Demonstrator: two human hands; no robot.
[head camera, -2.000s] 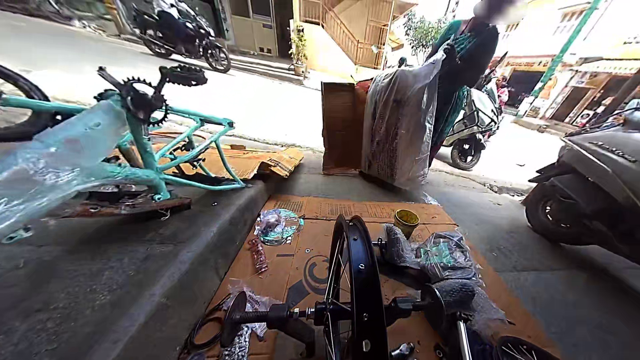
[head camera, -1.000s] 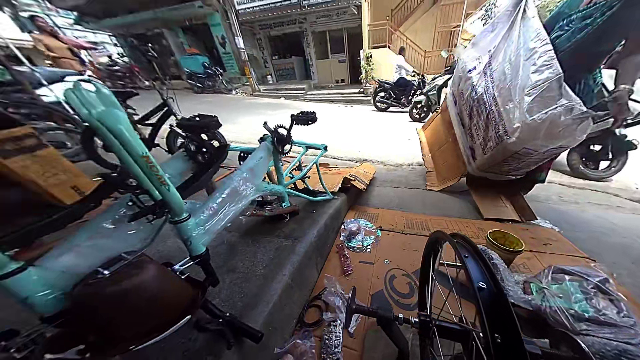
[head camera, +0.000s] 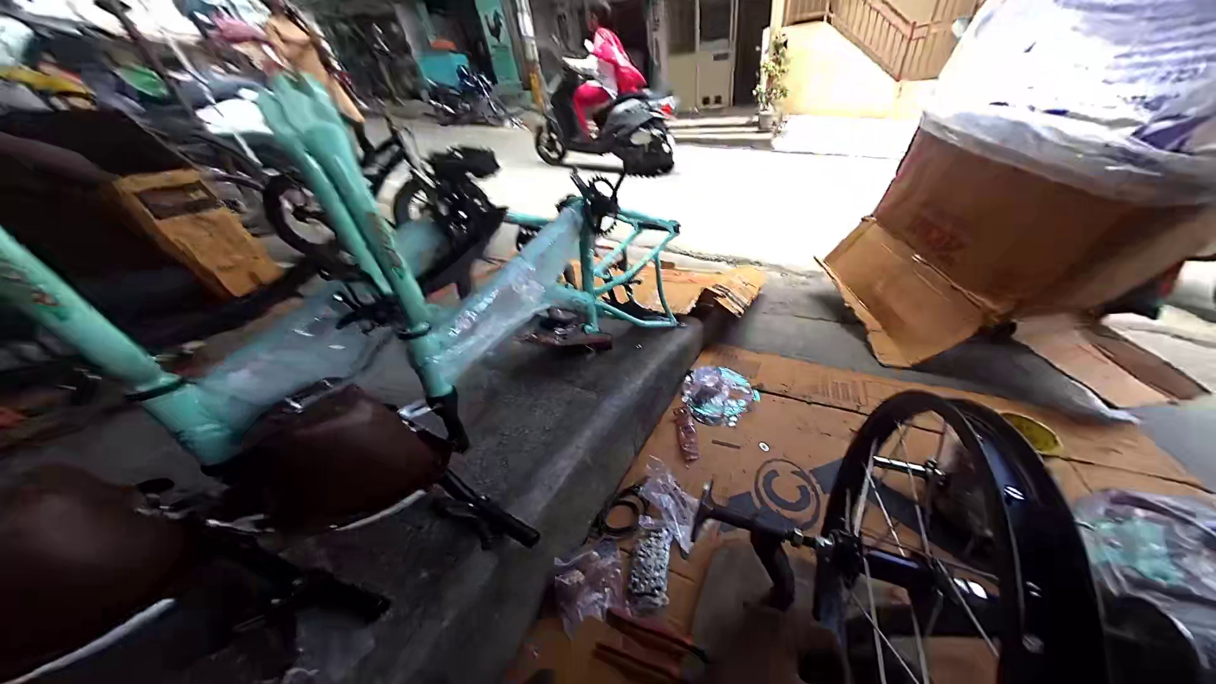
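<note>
Neither my left hand nor my right hand shows in the head view. A black bicycle wheel rim with thin spokes stands upright at the lower right, its hub joined to or set on a dark stand with a T-shaped end. To its left on the cardboard sheet lie a bagged silvery chain, a clear plastic bag, a coiled black cable or strap, a small reddish packet and a packet of shiny turquoise parts. Red-handled pliers or a similar tool lie at the bottom.
Turquoise bicycle frames partly wrapped in plastic, with brown saddles, fill the raised concrete ledge at the left. A large carton under plastic wrapping stands at the upper right. A rider on a scooter is on the street beyond.
The view has swung left, bringing in more frames and the saddles. The person beside the large carton has gone from view. A scooter rider in red now shows on the street.
</note>
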